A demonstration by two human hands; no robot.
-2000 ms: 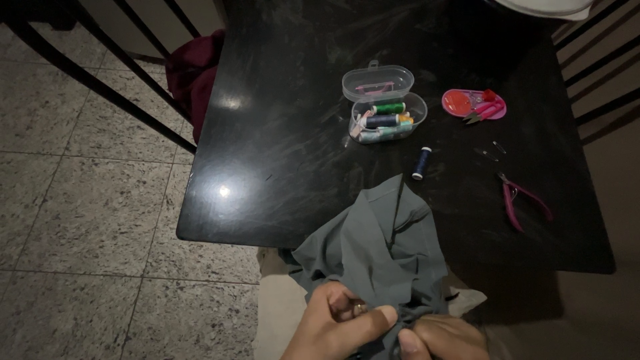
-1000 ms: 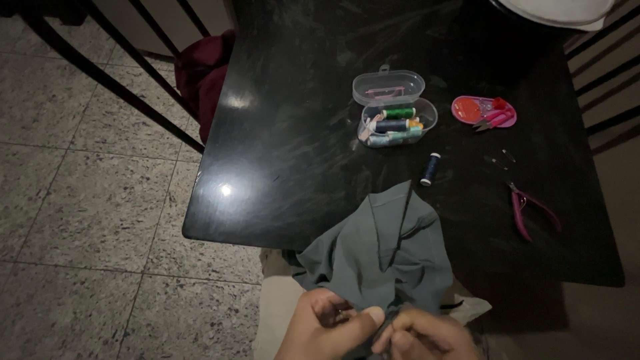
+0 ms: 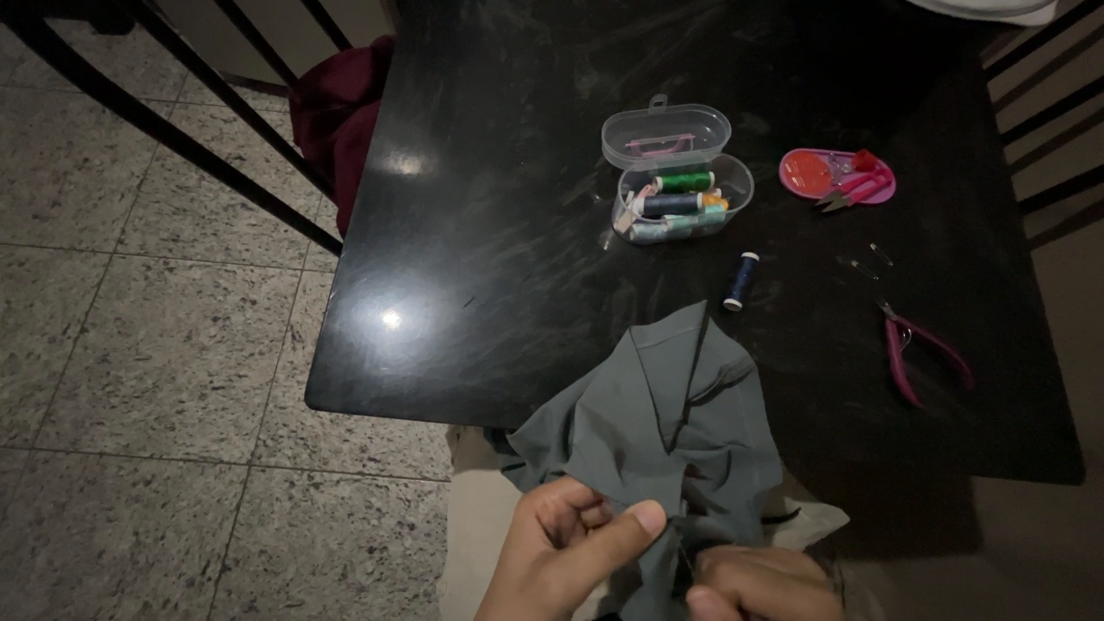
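A grey-green cloth [image 3: 638, 388] drapes over the near edge of the black table and hangs toward my lap. My left hand [image 3: 578, 543] pinches it between thumb and fingers. Close by on the right, my right hand [image 3: 759, 582] has its fingers curled together beside the cloth, with a thin dark line like thread running toward them; what the fingertips hold is too small to tell. Beyond the cloth lies a dark blue thread spool [image 3: 741, 281]. Pink-handled nippers [image 3: 916, 345] rest to the right, with two safety pins [image 3: 865, 269] just above them.
An open clear plastic case [image 3: 743, 185] holds several thread spools. Right of it, small pink thread snips [image 3: 854, 191] lie on a pink oval holder [image 3: 884, 194]. Dark chair bars [image 3: 172, 129] and maroon fabric [image 3: 332, 112] flank the black table [image 3: 483, 285]. A white object [image 3: 992, 7] stands at the far edge.
My right hand has shifted slightly down and right from my left fingertips since a second ago. My left hand still holds the cloth.
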